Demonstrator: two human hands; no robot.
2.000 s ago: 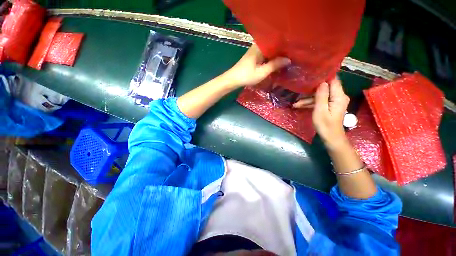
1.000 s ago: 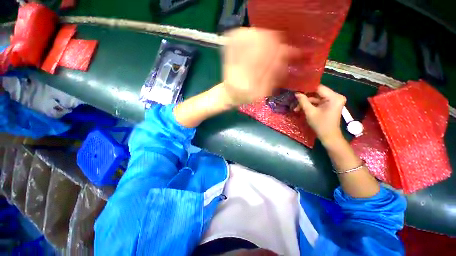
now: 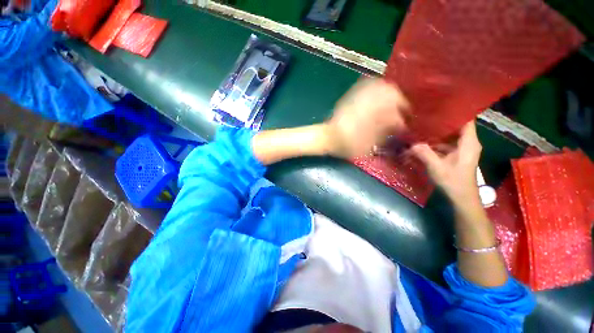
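A red bubble bag [image 3: 469,58] stands raised in front of me, its lower end between my hands. My left hand [image 3: 370,116] is blurred at its lower left edge; its exact grip is unclear. My right hand [image 3: 454,164] pinches the bag's lower right edge between thumb and fingers. A dark thing shows between the hands, mostly hidden and blurred. Another red bubble bag [image 3: 400,179] lies flat on the bench under the hands. A bagged unit [image 3: 251,83] in shiny clear film lies on the bench to the left.
A pile of red bubble bags [image 3: 553,218] lies at right, beside a small white tool [image 3: 486,195]. More red bags [image 3: 140,34] lie at far left, near another person's blue sleeve [image 3: 49,78]. A blue stool [image 3: 146,170] and plastic-lined boxes [image 3: 78,221] stand below the bench. The conveyor [image 3: 260,8] carries dark units.
The view has turned, so the bench slants more. The red bag now leans to the upper right. My left hand has moved down to the bag's lower end.
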